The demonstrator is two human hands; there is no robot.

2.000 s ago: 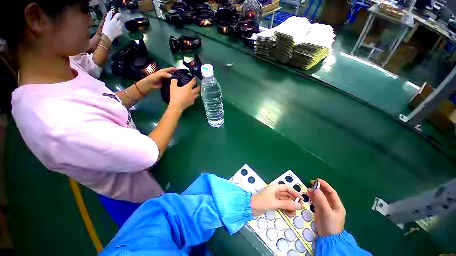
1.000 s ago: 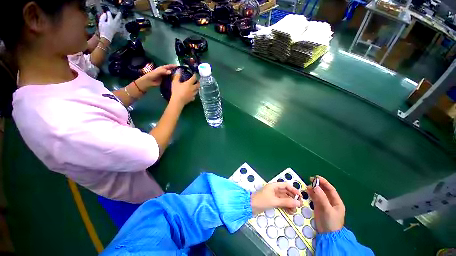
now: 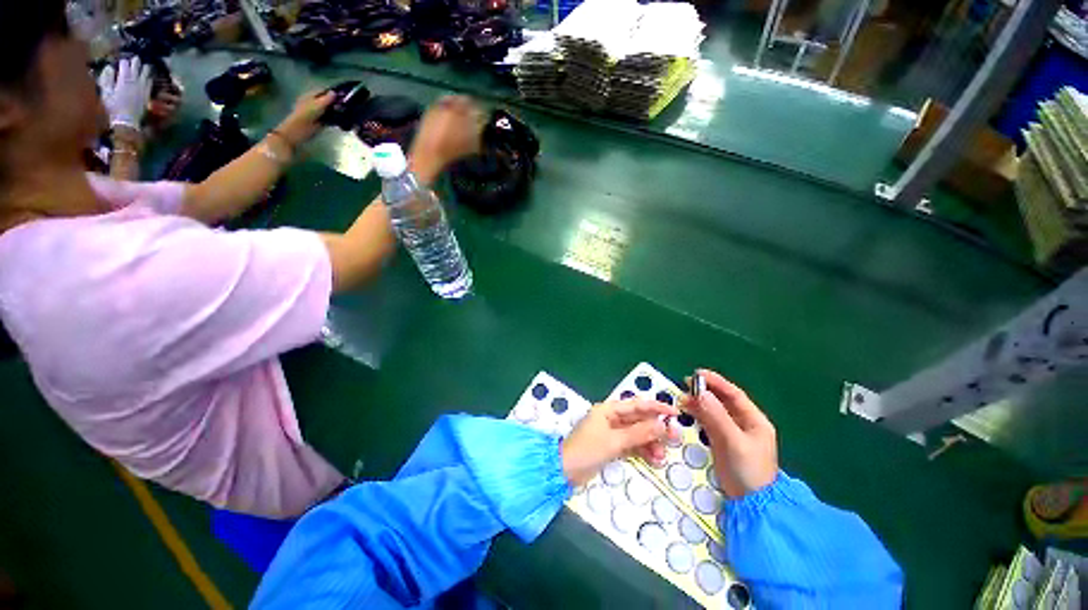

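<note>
Two overlapping pad sheets (image 3: 646, 505) lie on the green worktop in front of me, with rows of grey-white circles and several dark circles, mostly at their far ends. My right hand (image 3: 733, 431) is over the right sheet and pinches a small round adhesive pad (image 3: 698, 384) on edge between its fingertips. My left hand (image 3: 618, 441) is over the sheets with its fingertips together; a tiny pale piece may be between them, but it is too small to tell. Blue sleeves cover both my forearms.
A water bottle (image 3: 426, 224) stands ahead left. A co-worker in pink (image 3: 179, 346) reaches toward black units (image 3: 495, 167). Stacked sheets (image 3: 609, 57) lie beyond, more at far right. A grey metal post (image 3: 978, 355) and a yellow can (image 3: 1057, 509) are at right.
The view has shifted right, bringing the can and right-hand stacks into view. The co-worker's hands have moved apart, and a black unit now sits beyond the bottle. My hands keep nearly the same pose.
</note>
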